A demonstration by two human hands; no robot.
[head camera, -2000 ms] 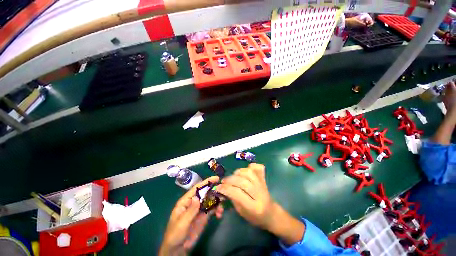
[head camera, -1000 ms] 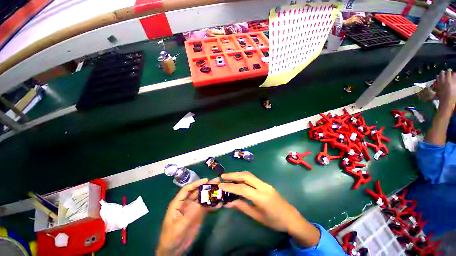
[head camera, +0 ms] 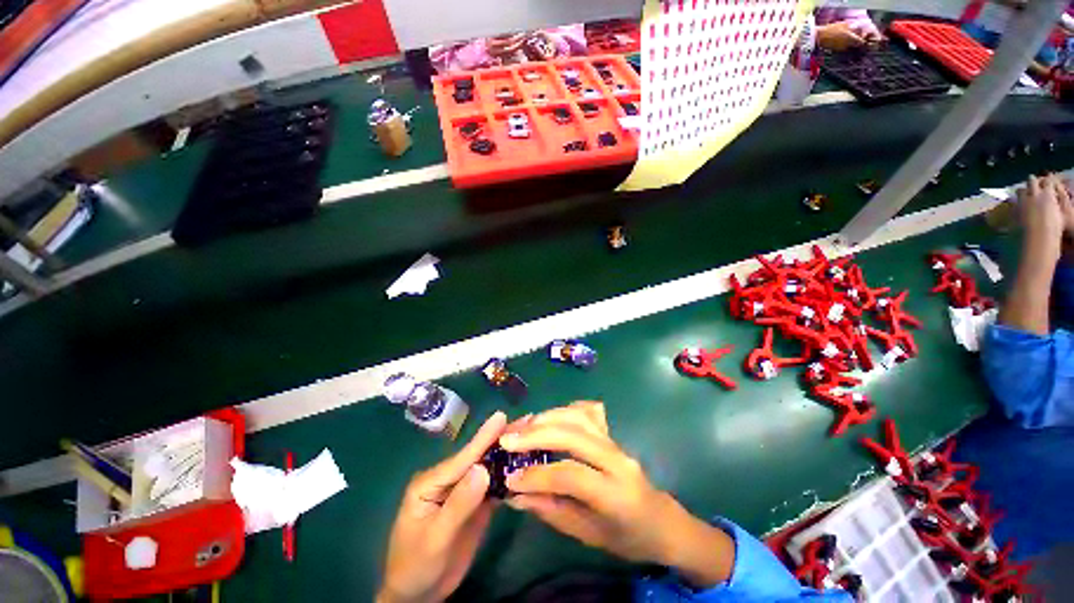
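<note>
A small black electronic unit (head camera: pixel 514 469) is held between both hands at the lower middle of the head view. My left hand (head camera: pixel 445 514) grips its left end with thumb and fingers. My right hand (head camera: pixel 595 485) pinches its right side, and the fingers hide part of it. The unit now shows a mostly dark face with small pale marks. Two more small units lie on the green mat just beyond my hands, one with amber showing (head camera: pixel 503 375) and one with a shiny end (head camera: pixel 572 352). A clear solvent bottle (head camera: pixel 426 406) stands to their left.
Red spring clamps (head camera: pixel 824 312) are heaped at right; more lie over the white divided tray (head camera: pixel 866 539). At left are a white box of thin sticks (head camera: pixel 177 477), a crumpled wipe (head camera: pixel 289 489) and a red pen. Beyond the belt (head camera: pixel 318 300) is a red-orange parts tray (head camera: pixel 536 171). Another worker's arms show at right.
The gold face of the unit, visible before, is no longer seen; my fingers have closed further around it. The white scrap and small units on the belt have shifted left.
</note>
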